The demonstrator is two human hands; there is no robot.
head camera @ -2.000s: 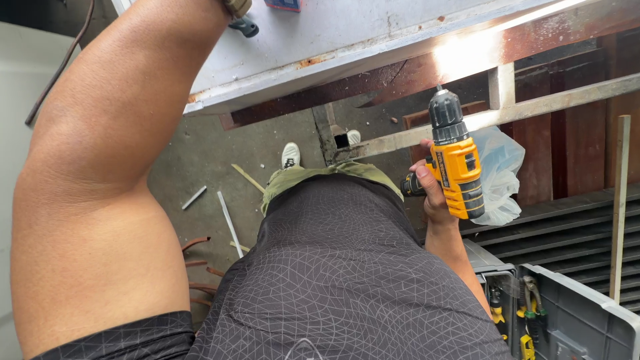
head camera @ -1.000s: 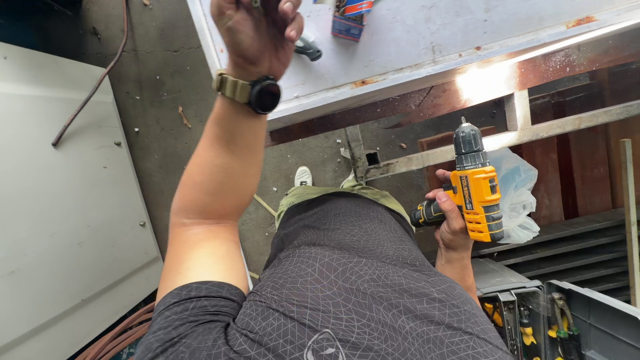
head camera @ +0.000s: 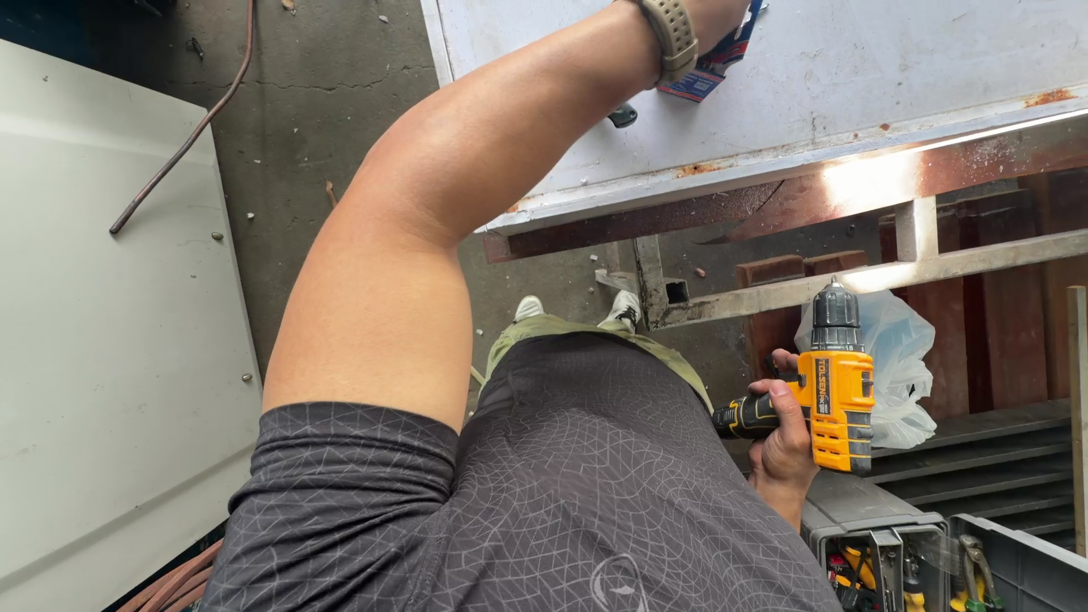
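My right hand grips the handle of a yellow and black Tolsen cordless drill, whose chuck points up toward the metal frame. At the top edge, my left hand reaches over the white panel and is partly cut off by the view. It is at a small blue and red box; its fingers are hidden, so its hold cannot be told. A dark rounded tool end lies on the panel below my left wrist, partly covered by my arm.
A metal tube frame runs below the panel. An open grey toolbox with pliers stands at lower right, beside a plastic bag. At left are a large pale panel and a copper pipe.
My left hand has moved over the white panel to the blue and red box, which earlier stood apart from it. The drill remains in my right hand.
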